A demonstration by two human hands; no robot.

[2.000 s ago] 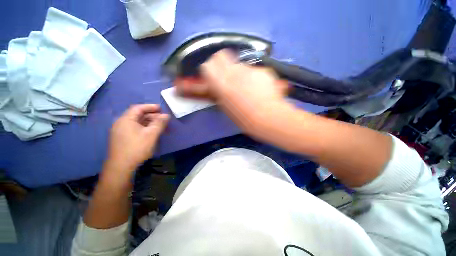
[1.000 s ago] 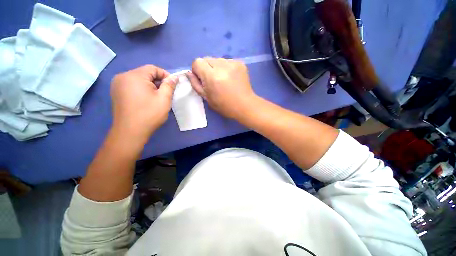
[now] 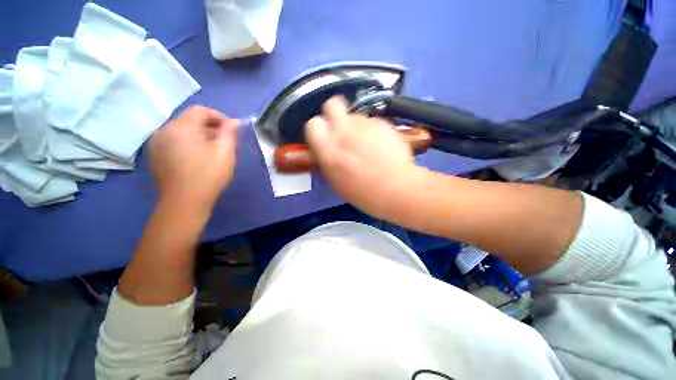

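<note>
A small white fabric piece (image 3: 291, 183) lies on the blue-violet table cover; its upper part is hidden under the steam iron (image 3: 326, 85). My right hand (image 3: 356, 145) is closed around the iron's reddish-brown handle (image 3: 293, 158). My left hand (image 3: 194, 152) is left of the piece, slightly blurred, with thumb and fingertips close together near the piece's upper left corner. Whether the fingertips hold anything is not clear.
Flat white pieces (image 3: 118, 104) overlap in a fan at left. Another white piece or stack (image 3: 243, 28) sits at top centre, cut by the frame edge. A thick black hose (image 3: 474, 130) runs right from the iron. The table's front edge is near my body.
My right hand has let go of the fabric piece and taken the iron, which has moved left from its parked spot onto the piece. My left hand has moved slightly left, off the piece.
</note>
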